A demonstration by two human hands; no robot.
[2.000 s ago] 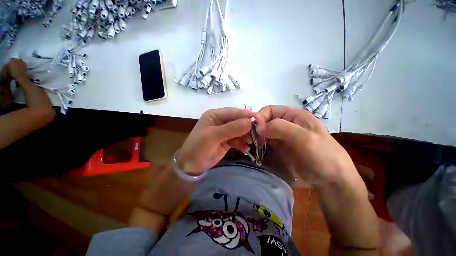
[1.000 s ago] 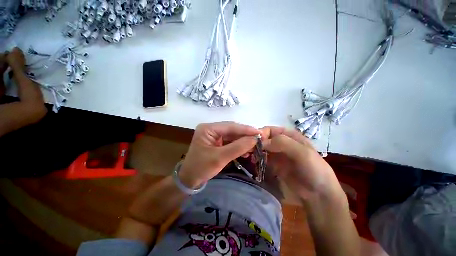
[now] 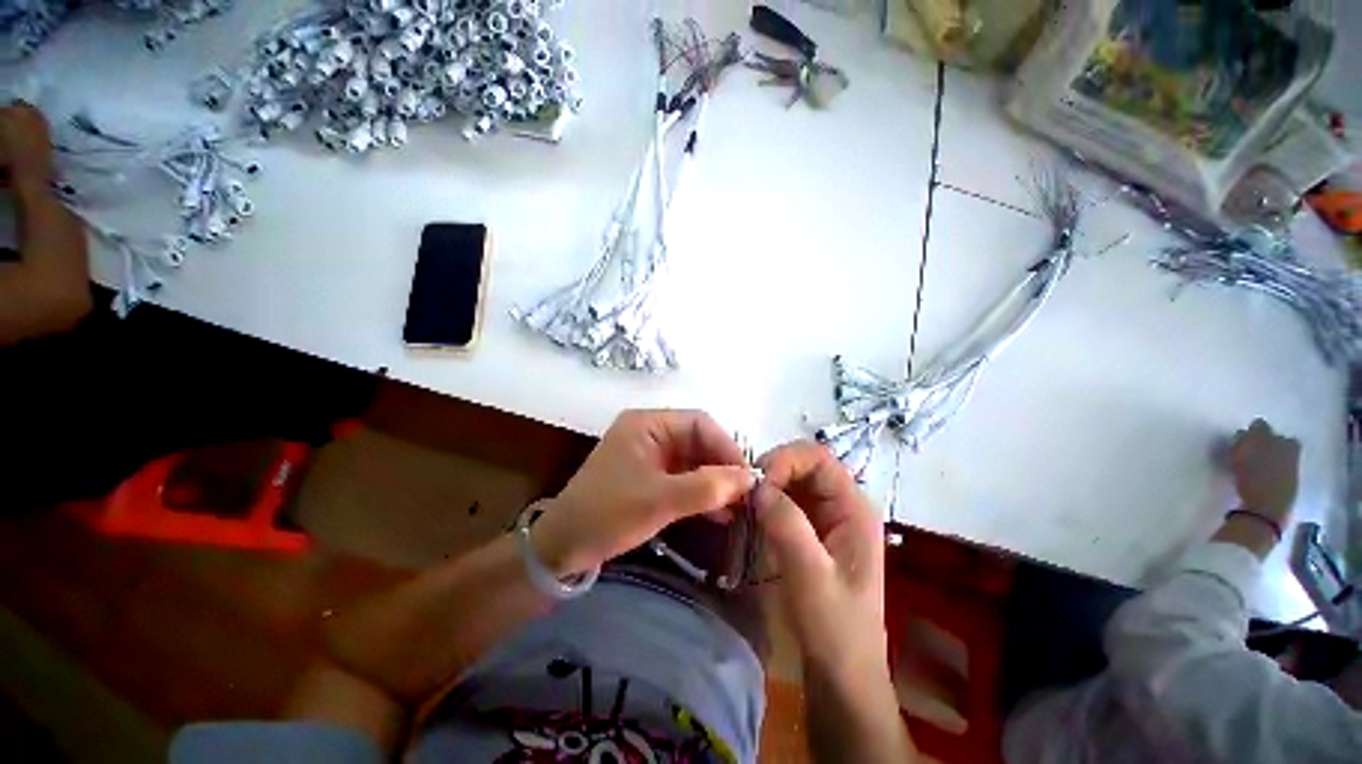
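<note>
My left hand (image 3: 642,485) and my right hand (image 3: 814,537) meet in front of the table's front edge, over my lap. Their fingertips pinch a small white piece at the top of a small bunch of thin wire ends (image 3: 750,540). The thin dark strands hang down between the hands, and a few stick up above the fingertips. Part of a white cord shows below my left hand. The fingers hide much of the bunch.
On the white table (image 3: 792,254) lie a middle bundle of leads (image 3: 635,254), a right bundle (image 3: 971,351), a large heap of leads (image 3: 403,67), a smartphone (image 3: 447,285), keys (image 3: 807,75) and a printed bag (image 3: 1180,75). People's arms rest at left (image 3: 45,239) and right (image 3: 1270,478).
The view has shifted, bringing the keys, the bag and a person's hand at right into sight. My hands still pinch the bunch, with the right fingers now more bent and upright.
</note>
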